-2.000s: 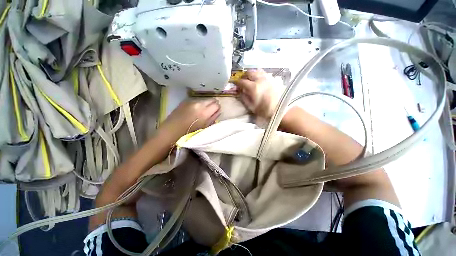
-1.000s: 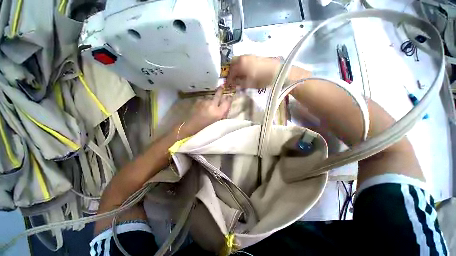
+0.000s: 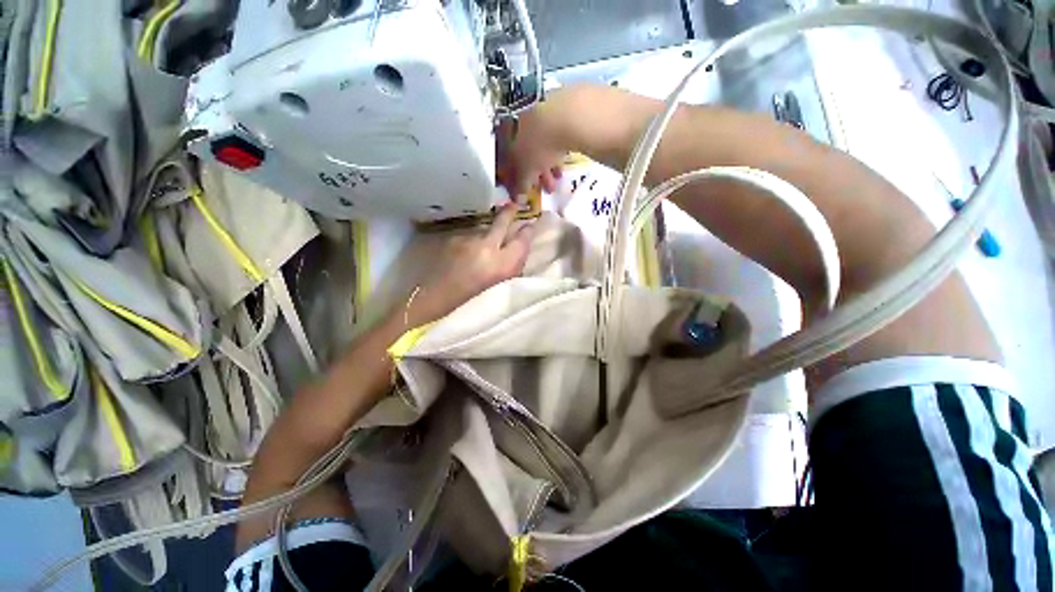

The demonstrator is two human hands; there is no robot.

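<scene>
The beige bag body [image 3: 683, 463] lies open across my lap, its dark zipper [image 3: 532, 434] showing inside and its upper edge reaching the clamp. My left hand [image 3: 480, 257] lies on the cloth with its fingertips at the yellow-brass clamp frame [image 3: 463, 220], under the machine head [image 3: 359, 116]. My right hand [image 3: 535, 150] is beside the needle area with bent fingers just above the clamp; its far side is hidden by the machine head, and anything between its fingers cannot be made out. Long beige handles [image 3: 740, 41] arch over my right forearm.
Stacked grey-beige bags [image 3: 104, 301] with yellow edges and straps fill the left side. Right of the clamp is a white template sheet [image 3: 596, 191] with red print and handwriting. A blue-handled tool [image 3: 987, 243] and a black cable [image 3: 949, 93] lie at the far right.
My right hand has moved left and closer behind the machine head. Its forearm now reaches farther across the table, covering most of the red and black tool. The view has shifted slightly.
</scene>
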